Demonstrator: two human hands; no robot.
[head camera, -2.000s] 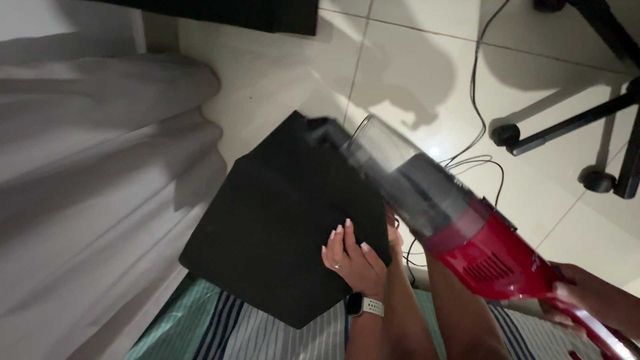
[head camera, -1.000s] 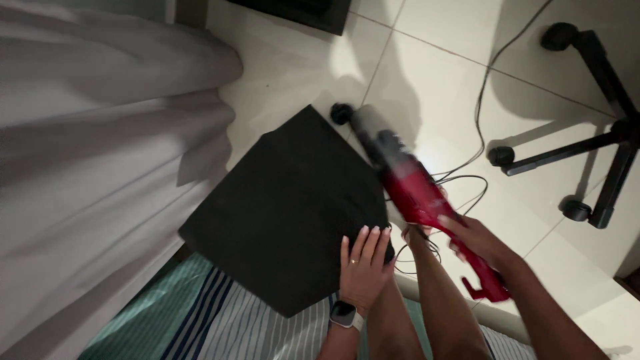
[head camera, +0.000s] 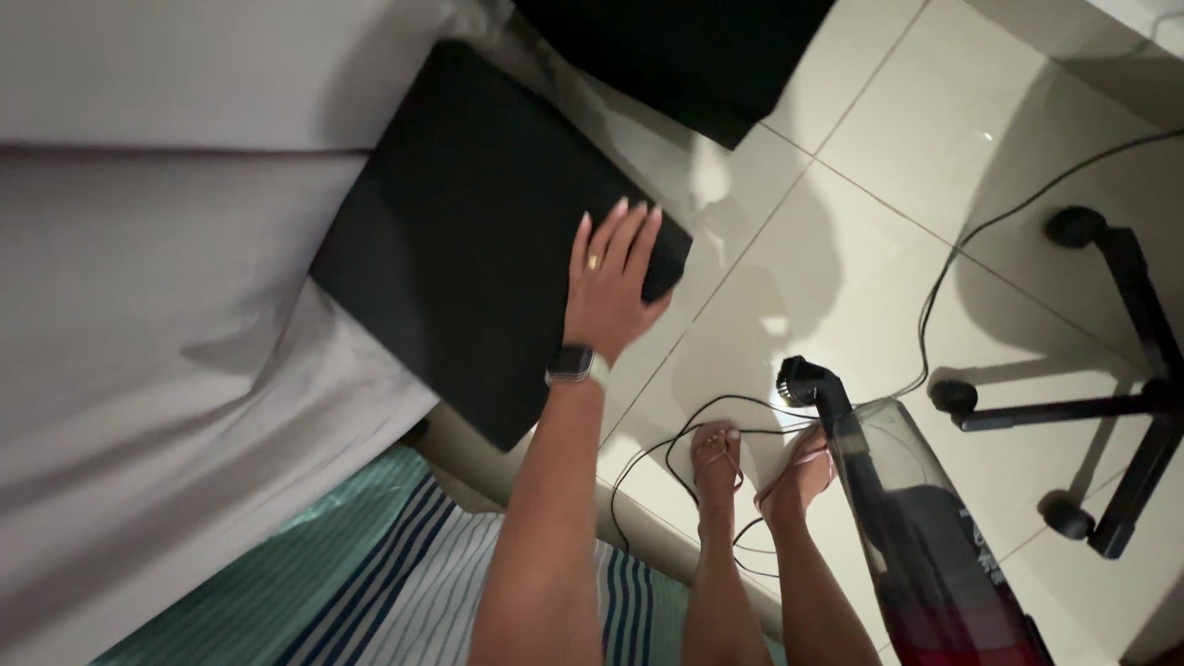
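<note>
My left hand (head camera: 615, 277), with a ring and a smartwatch at the wrist, rests on the right part of a dark, flat-sided box-like object (head camera: 472, 222); its thumb is at the edge. A red handheld vacuum cleaner (head camera: 925, 536) with a clear dust bin and a black brush nozzle (head camera: 803, 381) enters from the lower right. The nozzle is over the floor beside my feet, apart from the dark object. My right hand is out of view, as is the vacuum's handle.
A grey curtain (head camera: 185, 277) hangs at the left, touching the dark object. Another black object (head camera: 694, 55) is at the top. Black cables (head camera: 934, 287) cross the tiled floor (head camera: 888, 268) near my sandalled feet (head camera: 717, 453). A wheeled chair base (head camera: 1064, 407) stands right; striped fabric (head camera: 444, 573) lies below.
The dark object has moved toward the curtain, with my left hand on it. The vacuum's nozzle has moved from the dark object's edge to near my feet. My right hand has left the view.
</note>
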